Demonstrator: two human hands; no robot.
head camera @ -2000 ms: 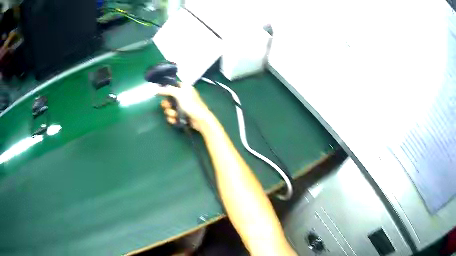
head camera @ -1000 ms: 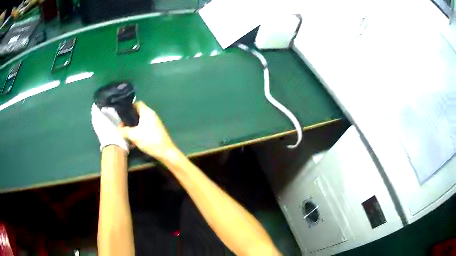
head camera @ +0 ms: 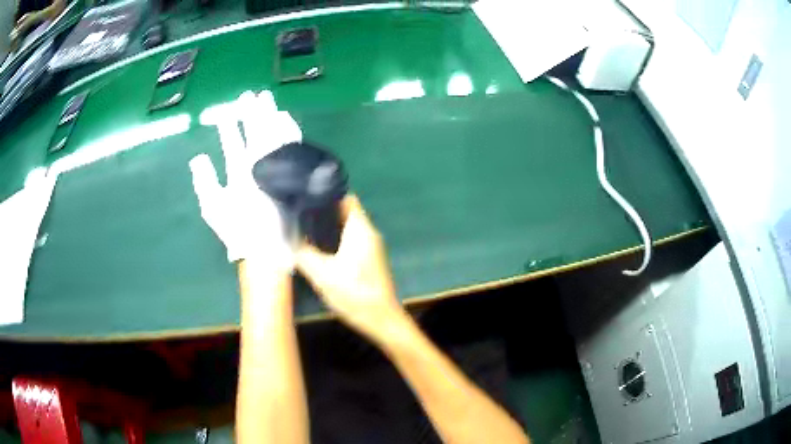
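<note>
The black barcode scanner is over the near middle of the green bench, slightly blurred, its wide head pointing away from me. My bare right hand is closed around its handle. My left hand, in a white glove, is just left of the scanner with its fingers spread. The scanner head overlaps the glove's right side; I cannot tell if they touch. Three phone units lie apart in a row toward the far side: a left one, a middle one and a right one.
A white sheet lies at the left end of the bench. A white panel and white box stand far right, with a thick white cable over the edge. A machine cabinet is at right. Shiny trays are far left.
The view has shifted left, so the white sheet now shows. My right hand brought the scanner back from the far side. My gloved left hand came into view, was at the scanner, and now has spread fingers.
</note>
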